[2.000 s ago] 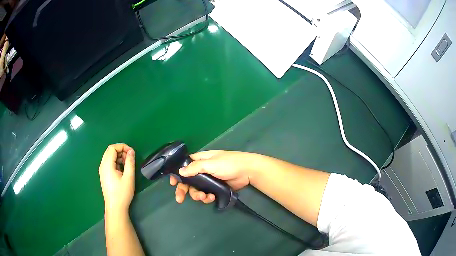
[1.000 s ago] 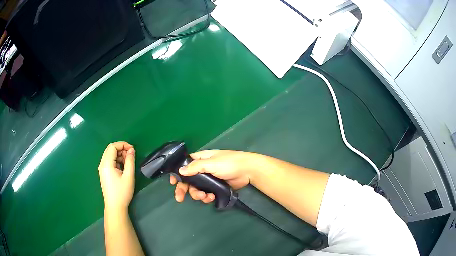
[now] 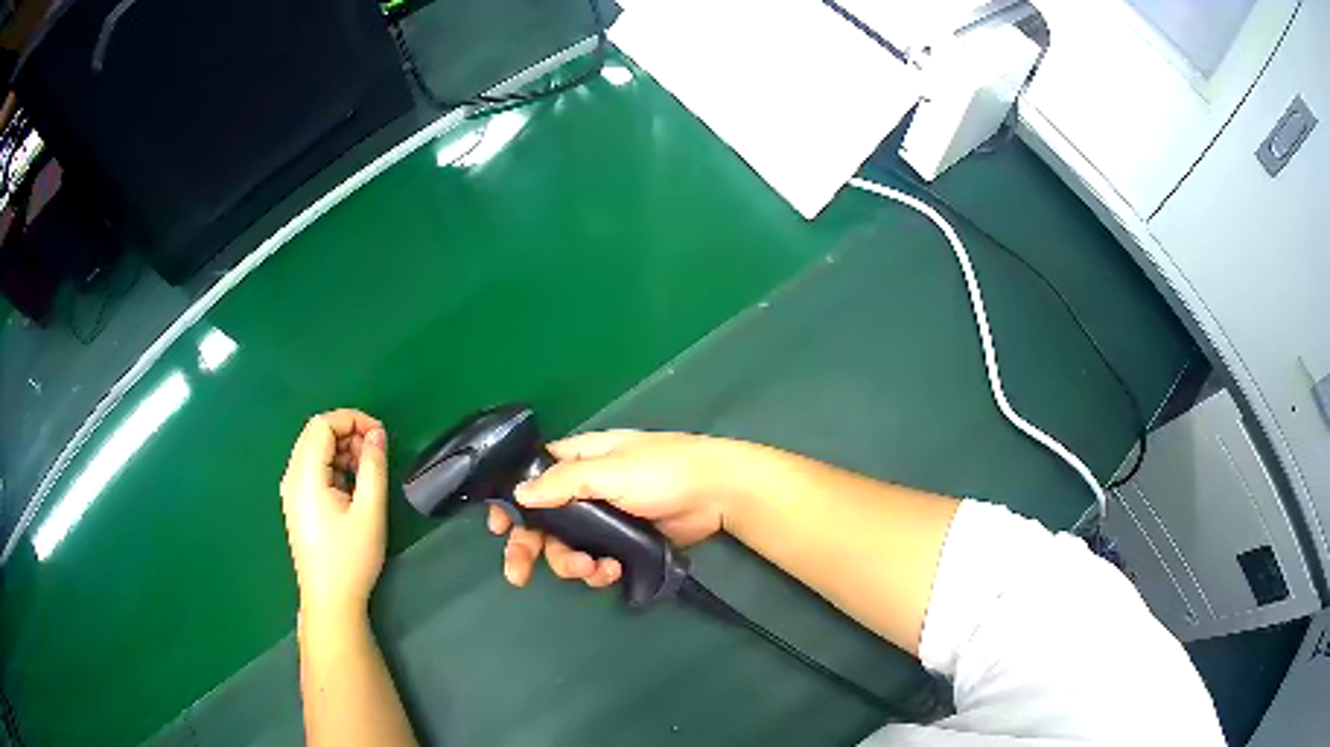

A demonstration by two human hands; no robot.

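Note:
My right hand is closed around the grip of a black barcode scanner, whose wide head points left toward my left hand. The black scanner cable runs from the bottom of the grip toward my white sleeve. My left hand is over the near part of the glossy green belt, left of the scanner head and apart from it. Its fingers are curled with a gap to the thumb, and nothing shows in it.
The matte green bench mat lies on the near side. A white sheet, a white box-shaped device and a thick white cable are at right. A large black block stands beyond the belt's pale rail. White cabinets are at far right.
The view has shifted very slightly. Both hands and the scanner keep nearly the same pose, and no object has clearly moved.

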